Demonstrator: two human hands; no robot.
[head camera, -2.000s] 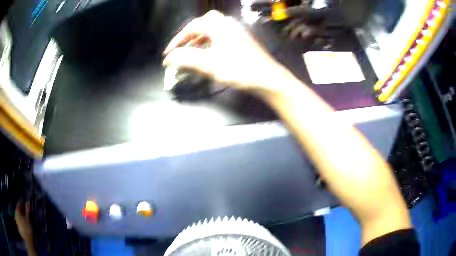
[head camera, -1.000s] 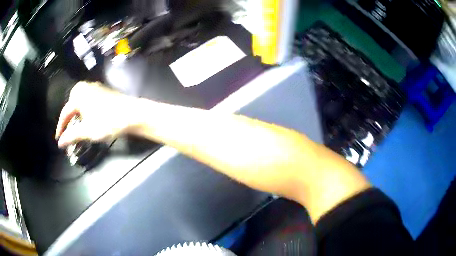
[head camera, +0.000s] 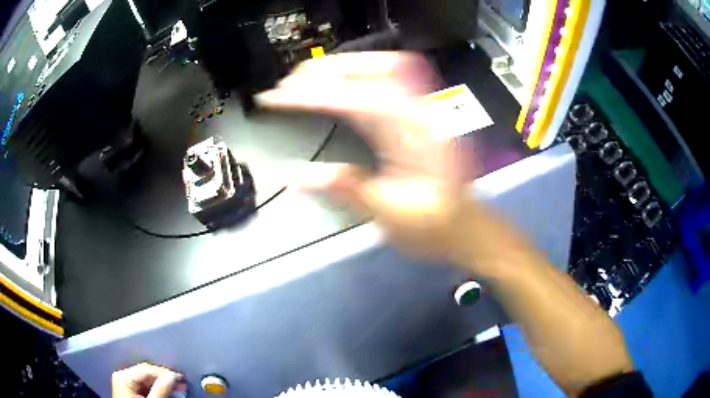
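Note:
The fixture (head camera: 226, 206) stands on the black plate, left of centre. A squarish silver part with a dark round centre (head camera: 204, 172) shows on its top; I cannot tell if it is a loose module. My right hand (head camera: 389, 148) is blurred above the plate, right of the fixture and apart from it, with fingers spread and nothing seen in it. My left hand (head camera: 146, 381) is at the lower left on the grey panel, fingers curled, beside the orange push button (head camera: 214, 384). The bottom edge cuts it off, and its palm side is hidden.
A green push button (head camera: 468, 293) is on the panel's right. A black cable (head camera: 175, 235) curves over the plate. The warning label (head camera: 459, 111) lies behind my right hand. A striped side post (head camera: 554, 74) and black tray (head camera: 625, 172) are at right. The fan (head camera: 335, 390) is below.
My right hand has left the fixture and moved right, its fingers now spread. The fixture is uncovered. My left hand now shows on the panel. The camera view has turned.

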